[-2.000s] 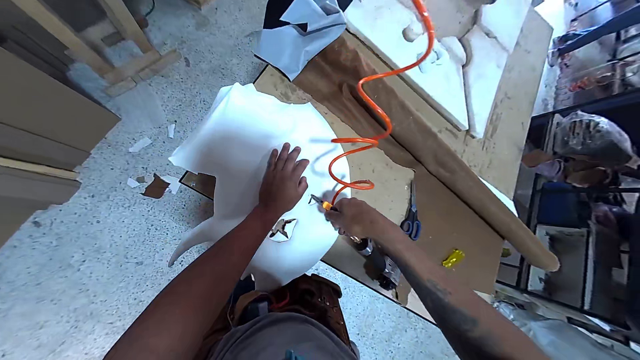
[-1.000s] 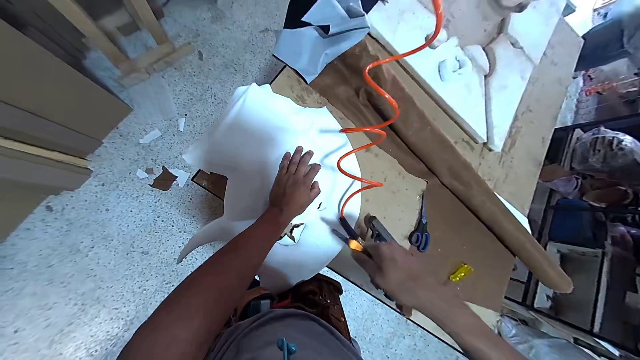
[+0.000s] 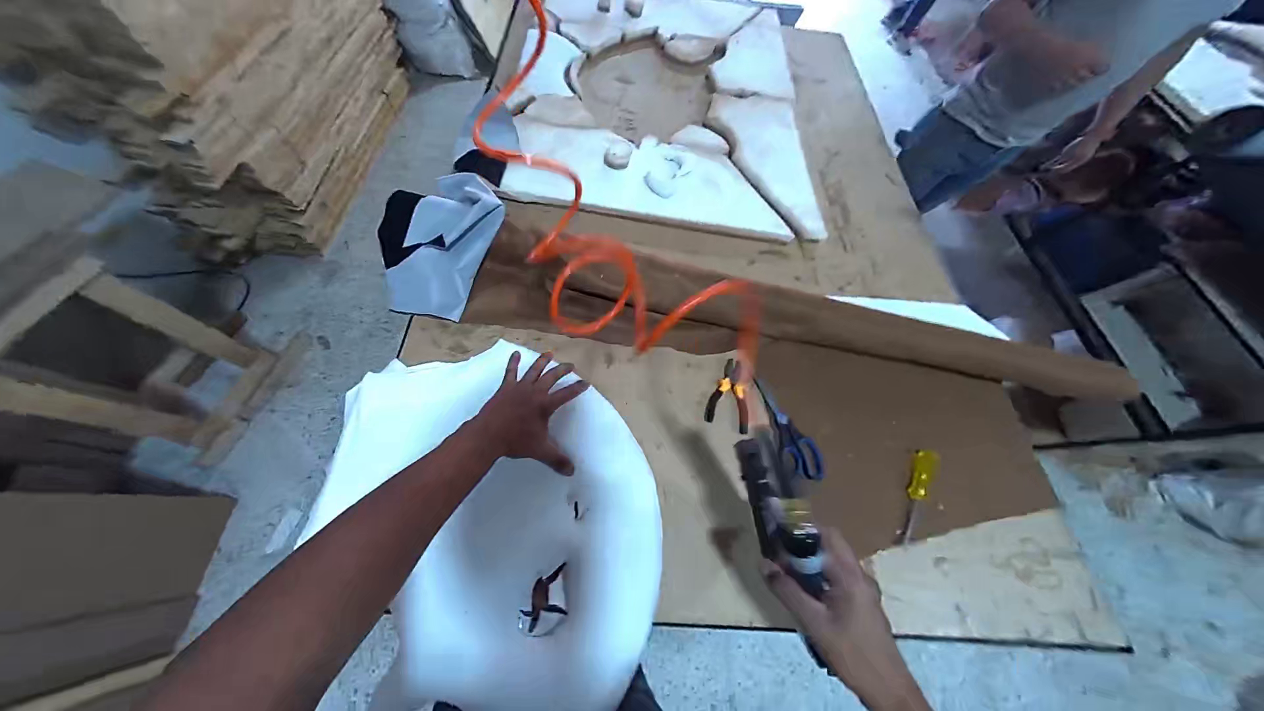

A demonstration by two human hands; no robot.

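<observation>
My left hand (image 3: 533, 415) lies with spread fingers on a white sheet-covered rounded piece (image 3: 513, 533), which has a torn hole and a small slit. My right hand (image 3: 834, 602) grips a dark pneumatic staple gun (image 3: 780, 513), held over the table to the right of the white piece. An orange coiled air hose (image 3: 602, 286) runs down to the gun. Pliers with black and orange handles (image 3: 729, 390) lie just beyond it, beside blue-handled scissors (image 3: 798, 449). A yellow-handled screwdriver (image 3: 920, 479) rests farther right.
A long roll of brown material (image 3: 839, 326) crosses the wooden table (image 3: 1017, 583). Grey and black fabric (image 3: 444, 237) hangs at its left end. Behind are white padded shapes (image 3: 642, 188). Stacked boards (image 3: 286, 109) and a wooden frame (image 3: 158, 316) stand left; another person (image 3: 1027, 89) is at back right.
My right hand has let go of the pliers, which now lie on the table, and holds the staple gun, raised. My left hand stays on the white piece. The view has shifted upward.
</observation>
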